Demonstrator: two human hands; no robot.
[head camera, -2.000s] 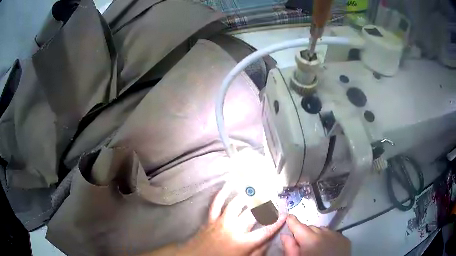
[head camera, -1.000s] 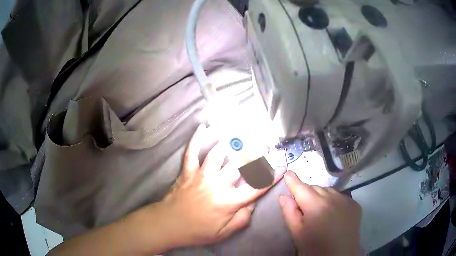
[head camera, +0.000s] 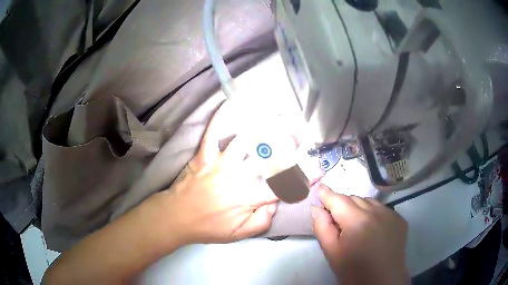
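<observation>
The brown-khaki garment cloth lies in folds left of the machine and runs under my left hand. My left hand is spread over the cloth, its fingertips lost in glare beside the white attachment with the round blue mark. Its thumb rests at the cloth edge. My right hand pinches the cloth edge between thumb and forefinger, just below the presser foot area. A short piece of cloth shows between the hands. Glare hides the needle.
The off-white sewing machine head fills the upper right. A pale tube curves down left of it. A pale curved guard stands at its front. Green loops lie at the right. The white table shows below my hands.
The view has moved closer to the needle area. The cloth below my hands has moved up, uncovering white table. My left hand has turned and shifted slightly left; my right hand still pinches the edge.
</observation>
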